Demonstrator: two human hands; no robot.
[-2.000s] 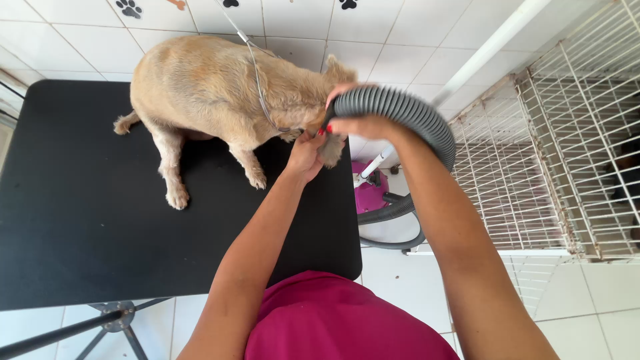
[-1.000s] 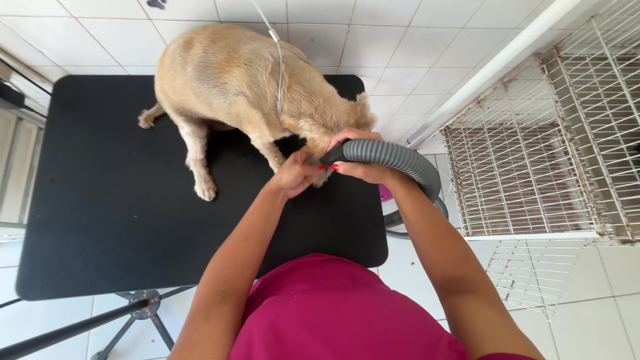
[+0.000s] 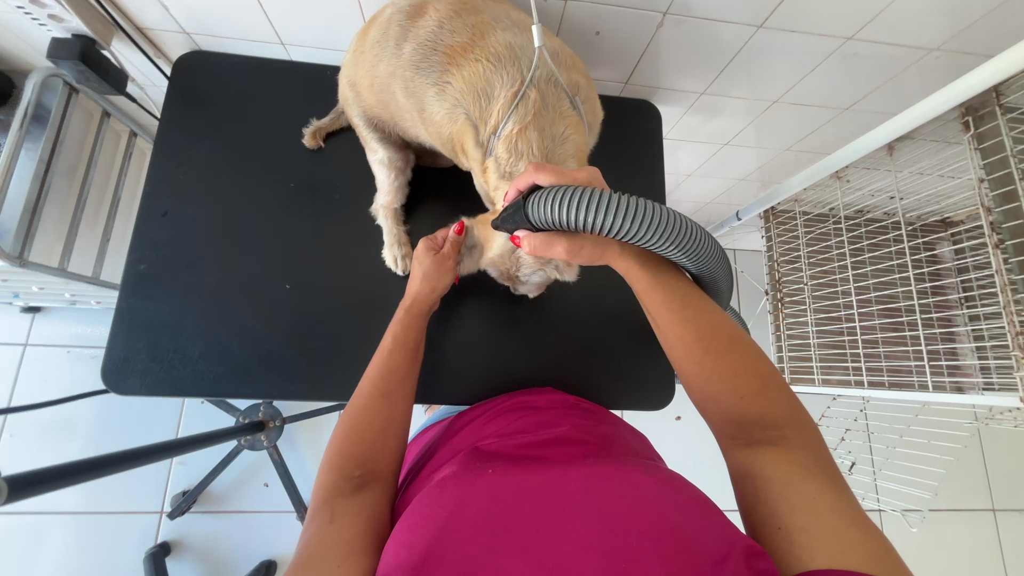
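A light tan dog (image 3: 456, 72) stands on a black grooming table (image 3: 264, 264), its head lowered toward me and turned down. A thin grooming loop (image 3: 538, 56) runs round its neck and shoulder area. My left hand (image 3: 436, 260) pinches a furry part of the dog, an ear or a paw; which one I cannot tell. My right hand (image 3: 560, 240) is wrapped round the black nozzle (image 3: 514, 214) of a ribbed grey dryer hose (image 3: 640, 220), with the nozzle's tip at the fur of the head. The hose curves down behind my right forearm.
A tiled wall (image 3: 720, 64) stands behind the table. White wire cages (image 3: 880, 288) and a white pole (image 3: 864, 152) are on the right. At the left are a metal step ladder (image 3: 72, 176) and a black wheeled stand (image 3: 262, 426) on the tiled floor.
The view has shifted, with the table showing nearer. The dog's head has turned down toward me, and my left hand is now farther from my right hand, holding fur out to the left.
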